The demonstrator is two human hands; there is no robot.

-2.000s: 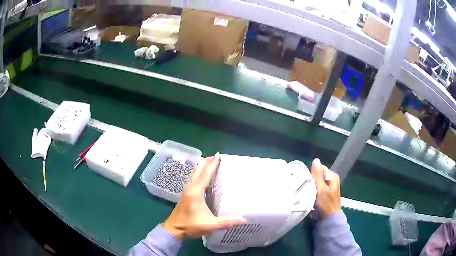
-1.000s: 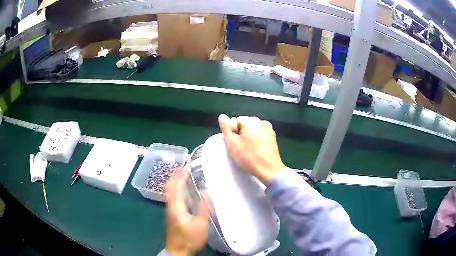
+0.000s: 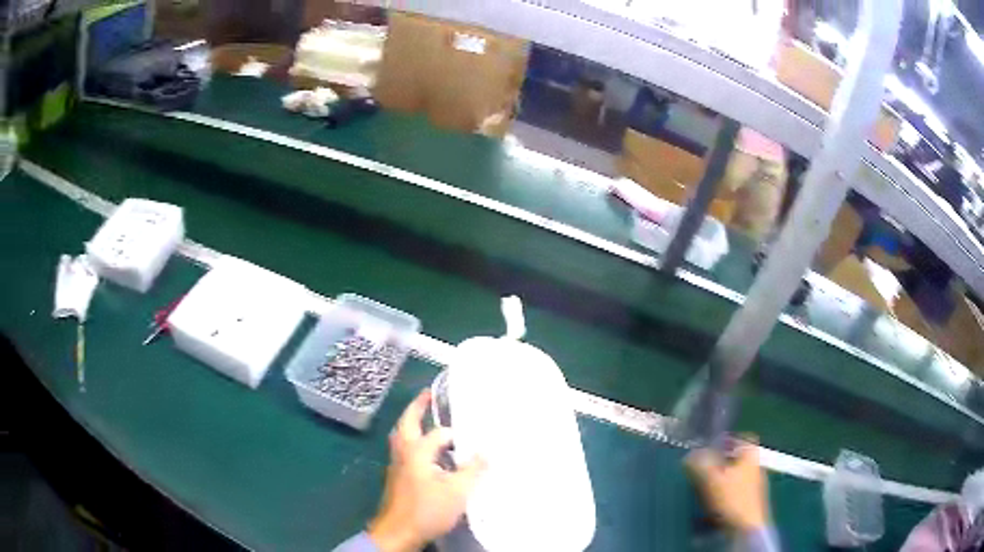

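Observation:
The white appliance housing (image 3: 521, 447) stands in front of me, its smooth rounded white face toward me. A short white end (image 3: 511, 317) sticks up at its top. My left hand (image 3: 424, 480) holds the housing's left side, thumb on its face. My right hand (image 3: 734, 485) is off the housing at the right, blurred, at a dark blurred thing near the post's foot; I cannot tell if it grips it. A clear screw bin (image 3: 358, 372) full of small screws stands left of the housing.
At left are two white blocks (image 3: 240, 320), red-handled tweezers (image 3: 164, 316), a thin yellow stick (image 3: 81, 356) and a crumpled white item (image 3: 74, 288). A metal post (image 3: 801, 205) rises at right. A second clear bin (image 3: 853, 500) stands near a person's sleeve (image 3: 950, 530).
My right hand has left the top of the housing and moved right. My left hand now rests against the housing's side. The housing stands more upright, and the view has tilted.

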